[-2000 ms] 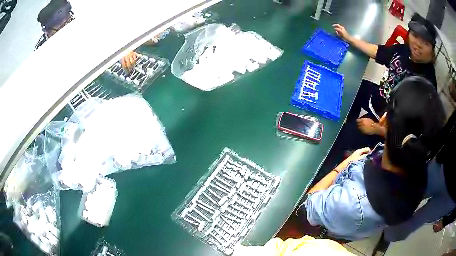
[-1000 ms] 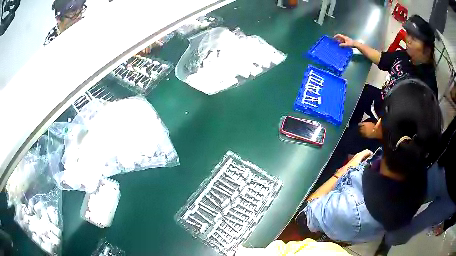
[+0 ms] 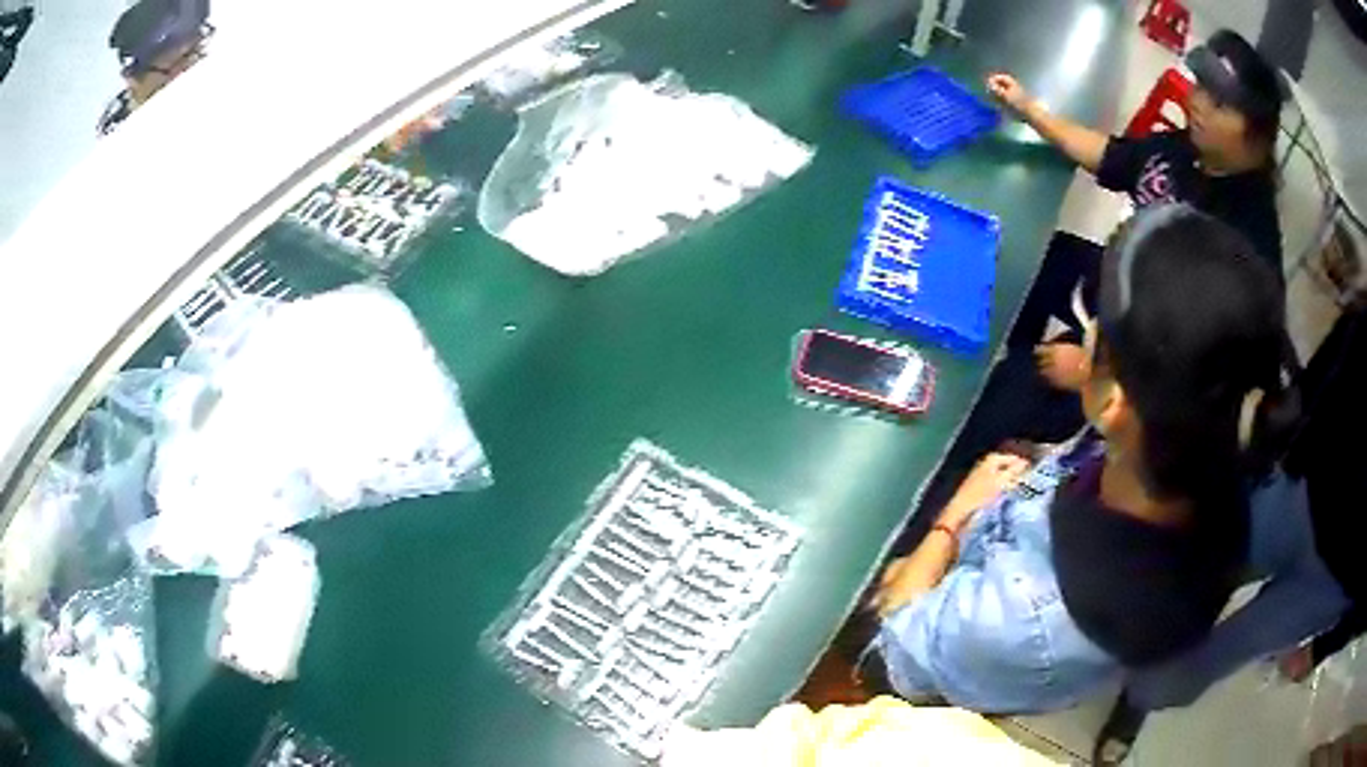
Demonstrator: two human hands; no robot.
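Note:
Neither of my hands can be made out. A clear blister tray (image 3: pixel 652 592) filled with rows of white hammer-shaped pieces lies on the dark green bench top (image 3: pixel 600 360), nearest in front of me. A pale yellow cloth (image 3: pixel 885 737) shows at the bottom edge, close to the tray's lower corner; whose it is, I cannot tell. A small clear tray of white parts (image 3: pixel 267 607) lies to the left, touching a large cloudy poly bag (image 3: pixel 323 397).
An open poly bag of white housings (image 3: pixel 637 173) lies farther back. A blue tray with white pieces (image 3: pixel 922 267), another blue tray (image 3: pixel 919 113) and a smartphone (image 3: pixel 865 372) lie along the right side. Two people sit at the right. A white shelf (image 3: pixel 225 165) crosses the upper left.
The view has shifted slightly. The far blue tray has turned and moved left, away from the seated person's hand, which is now raised beside it. The denim-clad person has leaned a little.

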